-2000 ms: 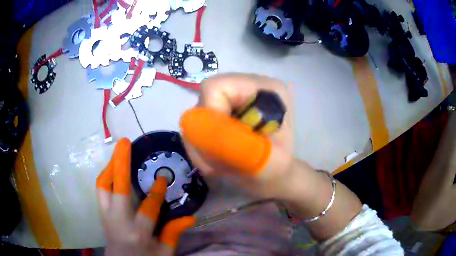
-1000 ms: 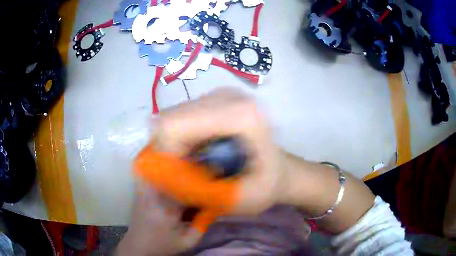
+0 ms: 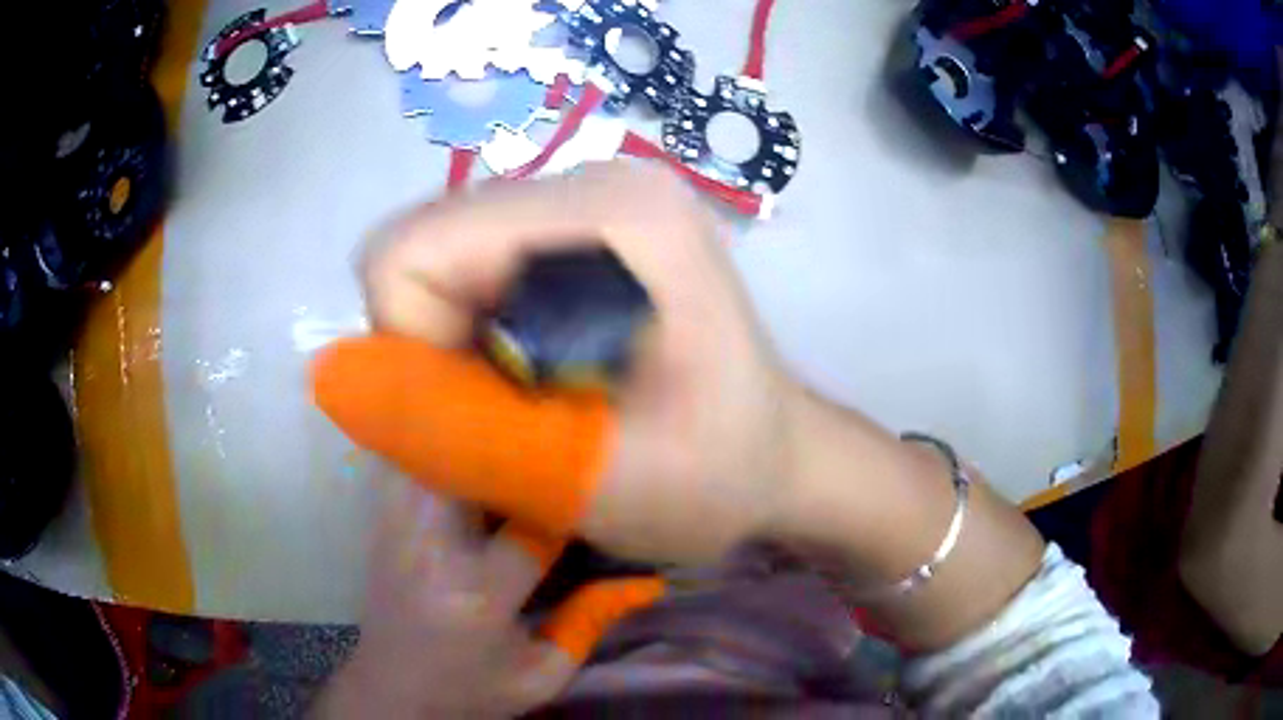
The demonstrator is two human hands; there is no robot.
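Observation:
My right hand point(image 3: 690, 408) is closed around a screwdriver point(image 3: 580, 312). Its dark handle end with a bit of yellow points up at the camera, and its shaft is hidden. An orange cot covers the thumb. My left hand point(image 3: 450, 612) is below and partly behind the right hand, blurred, with orange cots on its fingers. A small dark part of the black housing point(image 3: 570, 574) shows between the left hand's fingers. The rest of the housing and the screwdriver tip are hidden.
Ring boards point(image 3: 732, 137) with red leads lie at the top centre, and one black ring board point(image 3: 246, 78) at the upper left. Dark housings point(image 3: 120, 183) are piled at left. Assembled housings point(image 3: 1098, 141) sit at upper right. Another person's forearm point(image 3: 1238, 521) shows at the right edge.
My right hand has moved left with the screwdriver, over the housing that was visible earlier, and now covers most of it. The whole view has also shifted.

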